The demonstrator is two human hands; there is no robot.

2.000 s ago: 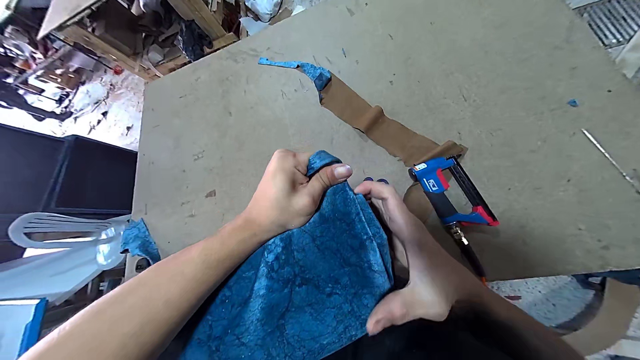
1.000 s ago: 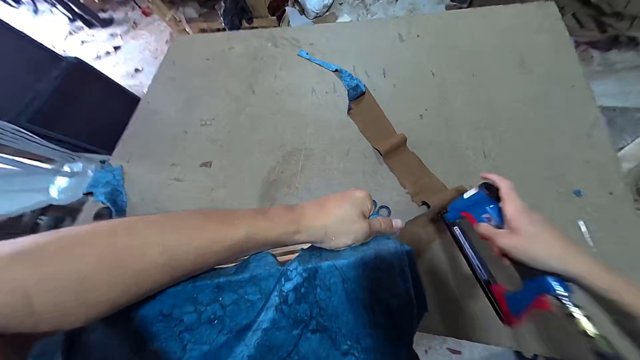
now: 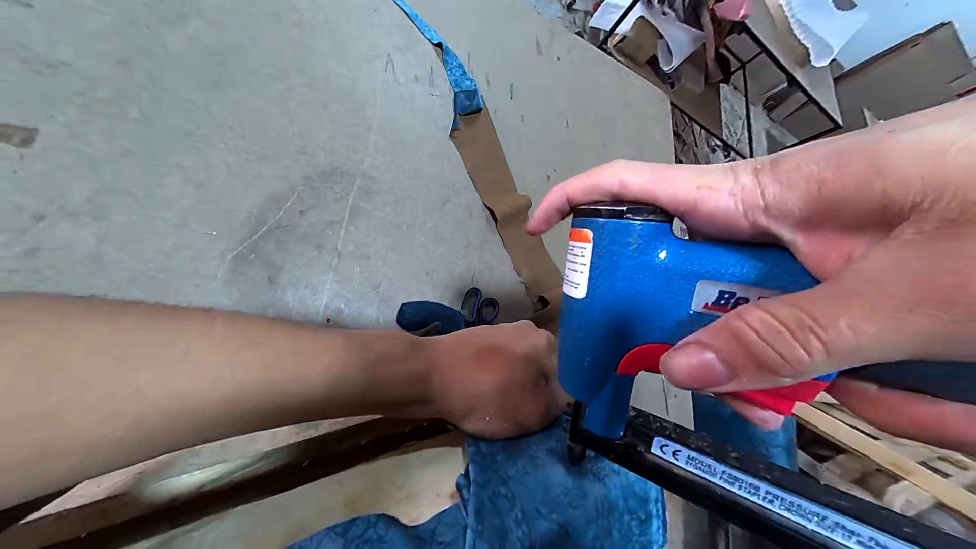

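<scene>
My right hand (image 3: 823,267) grips a blue pneumatic stapler (image 3: 633,305) with a red trigger and a black magazine. Its nose points down at the blue mottled fabric (image 3: 564,488), just right of my left hand. My left hand (image 3: 499,377) is closed on the fabric's upper edge, over a wooden frame (image 3: 267,473); its fingertips are hidden. Beyond it lie scissors with dark handles (image 3: 480,306) and a dark blue bundle (image 3: 431,316). A brown strip (image 3: 488,164) with a blue fabric end (image 3: 467,99) stretches away across the table.
The grey worktable (image 3: 191,152) spreads ahead and to the left, with a brown mark on it. Past its right edge stands a black metal rack (image 3: 743,76) with scraps, beside cardboard (image 3: 900,72). Wooden strips (image 3: 884,457) lie low at the right.
Two seconds ago the stapler lay on the table and both hands held the fabric. My right hand has since picked it up and brought it beside my left hand. The view has shifted much closer.
</scene>
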